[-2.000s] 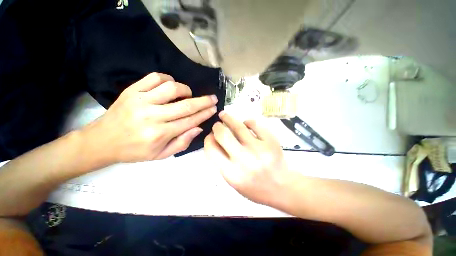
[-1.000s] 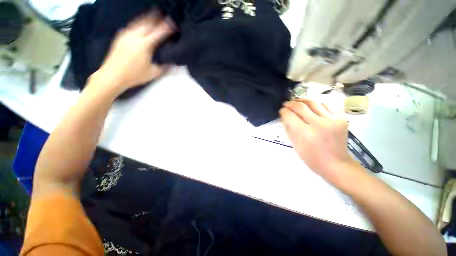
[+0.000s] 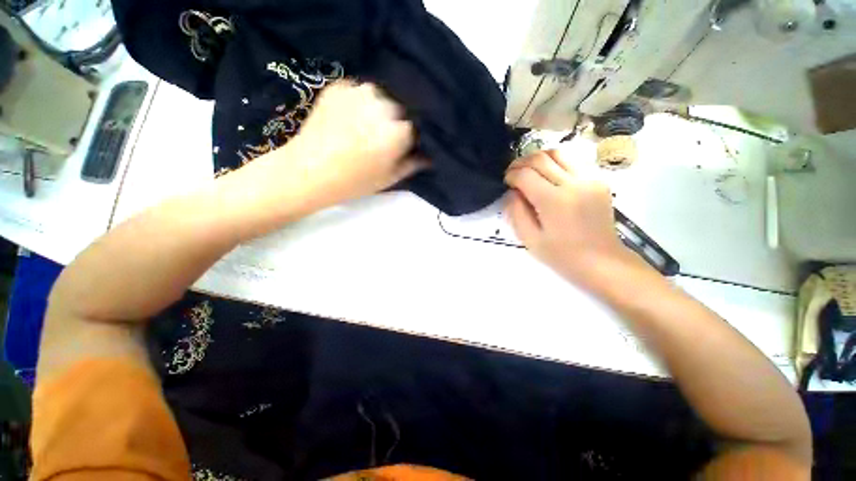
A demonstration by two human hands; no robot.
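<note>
The black garment fabric (image 3: 450, 122) lies bunched left of the needle area, with gold embroidery (image 3: 298, 103) showing near my left wrist. My left hand (image 3: 361, 136) is closed on the fabric, its fingertips partly hidden in the folds. My right hand (image 3: 558, 202) pinches the fabric edge just in front of the presser foot (image 3: 530, 143), which is small and partly hidden. The off-white sewing machine head (image 3: 601, 56) stands above my right hand. Black thread snips (image 3: 646, 242) lie right of my right hand, partly behind it.
A cream ribbed knob (image 3: 617, 151) is right of the presser foot. More embroidered black cloth (image 3: 422, 395) hangs below the table edge. Another machine (image 3: 42, 94) stands at left, with something blue (image 3: 33, 305) below. A cream and black bundle (image 3: 826, 324) is at far right.
My left hand has moved right and closed on the fabric, and more gold embroidery shows. My right hand stays at the fabric edge by the presser foot. The view has shifted.
</note>
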